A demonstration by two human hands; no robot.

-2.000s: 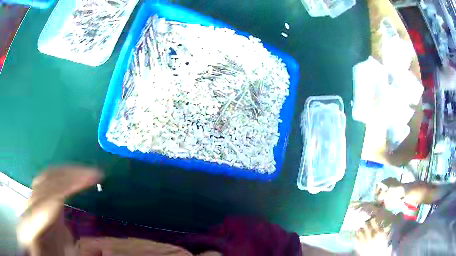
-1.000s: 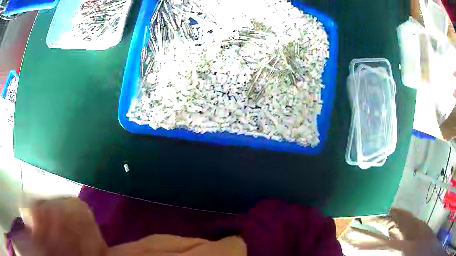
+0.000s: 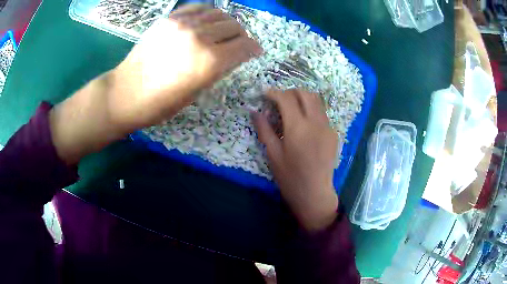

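The blue tray (image 3: 364, 111) is full of small white sleeves (image 3: 222, 147), with thin metal pins (image 3: 294, 71) lying on top near its middle. My left hand (image 3: 192, 52) is over the tray's upper left part, palm down, blurred and overexposed. Its fingers hide that corner, and whether it holds anything cannot be told. My right hand (image 3: 297, 130) reaches into the middle of the tray, fingers bent at the white pieces. Its fingertips are partly hidden, and something thin and dark shows beside them, too blurred to tell if gripped.
A clear tub of pins (image 3: 133, 14) stands beyond the tray's upper left. Stacked clear lids (image 3: 386, 175) lie right of the tray. A clear container (image 3: 417, 14) is at the top right, and more clear tubs (image 3: 445, 119) are at the right edge. A stray white piece (image 3: 122, 183) lies near the front.
Both hands have moved up from the front edge over the tray. The view has shifted and turned. The other person's hands at the right are out of view.
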